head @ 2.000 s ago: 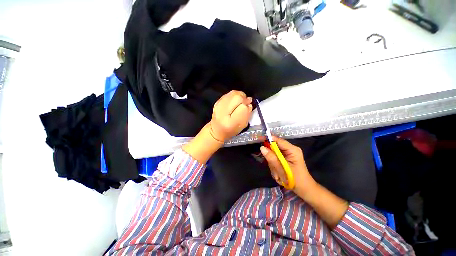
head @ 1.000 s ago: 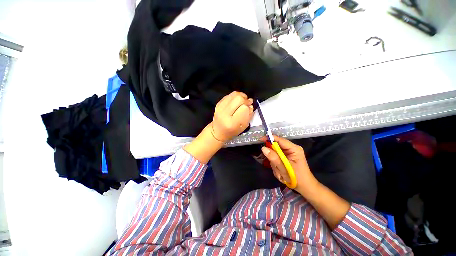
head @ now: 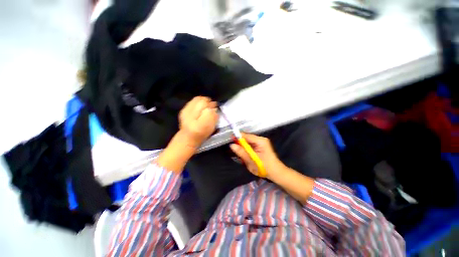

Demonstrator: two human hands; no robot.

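A black cloth garment [head: 166, 70] lies bunched on the white table, with a small white print on its left part. My left hand [head: 199, 118] is closed on the garment's edge near the table's front. My right hand [head: 258, 153] holds scissors [head: 251, 156] with a yellow handle loop and some red beside it. The blades point up and left, and their tips reach my left fingertips. The frame is blurred, so I cannot tell whether the blades are open or touch the cloth.
Blurred machine parts [head: 234, 25] stand behind the garment. A black tool [head: 355, 9] lies at the table's back. A black cloth pile [head: 43, 175] hangs at the left by a blue bin [head: 72, 113]. Red and black cloth [head: 428, 118] lies below the table at the right.
The whole view has shifted and tilted, so the table and garment appear further left and more of the right side shows. Both hands keep their holds on cloth and scissors.
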